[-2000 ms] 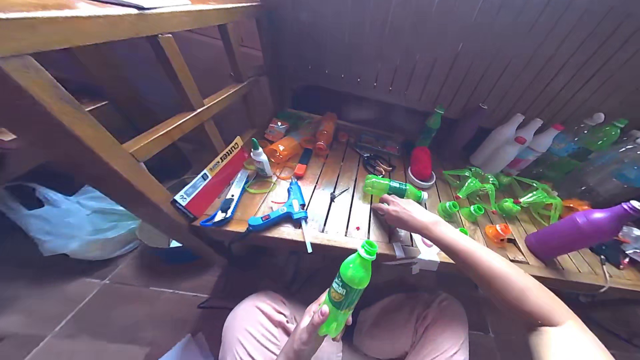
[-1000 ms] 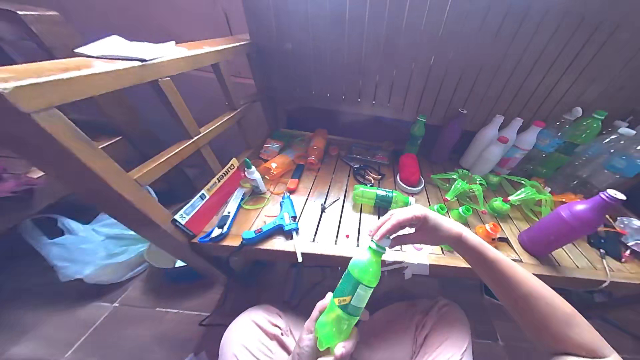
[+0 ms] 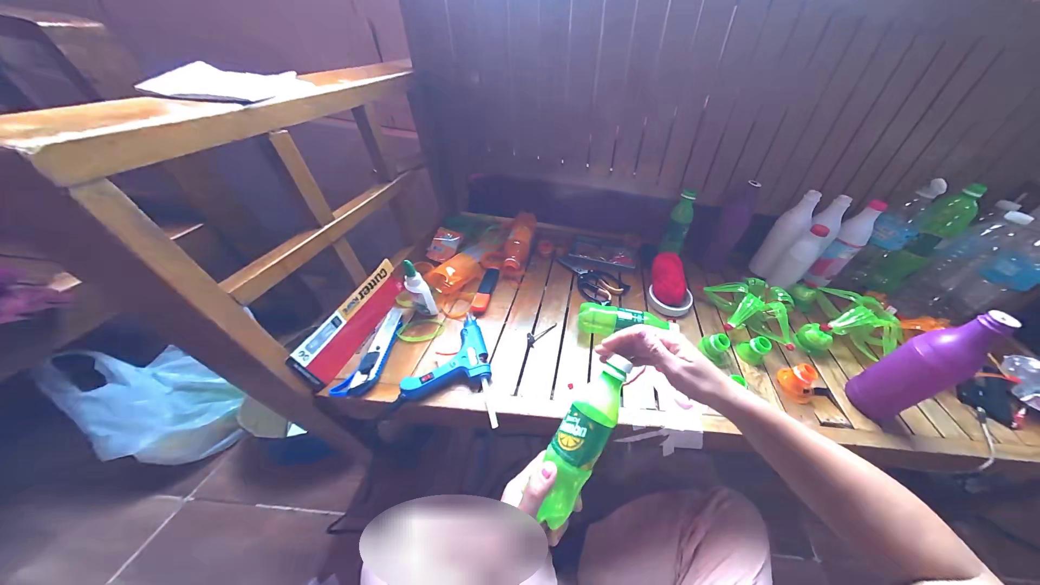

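Note:
My left hand (image 3: 531, 489) grips the lower part of a green plastic bottle (image 3: 578, 443), which leans to the right in front of the slatted wooden bench. At its mouth sits a pale cap (image 3: 619, 363); the fingers of my right hand (image 3: 650, 351) are bent just above it, and whether they touch it is unclear. Behind that hand another green bottle (image 3: 609, 318) lies on its side. Black-handled scissors (image 3: 600, 283) and a red ball of yarn (image 3: 669, 278) in a white dish lie farther back. Cut green bottle pieces (image 3: 756, 307) are to the right.
On the bench's left are a blue glue gun (image 3: 455, 367), a blue cutter knife (image 3: 372, 357), its box (image 3: 345, 329), a glue bottle (image 3: 418, 291) and orange bottles (image 3: 518, 244). A purple bottle (image 3: 918, 370) leans at right, before several white bottles (image 3: 788, 236). A wooden frame (image 3: 154, 260) rises at left.
My right hand has left the lying green bottle and come to the mouth of the held one. A pale cap now shows on that mouth, which looked uncapped two seconds ago.

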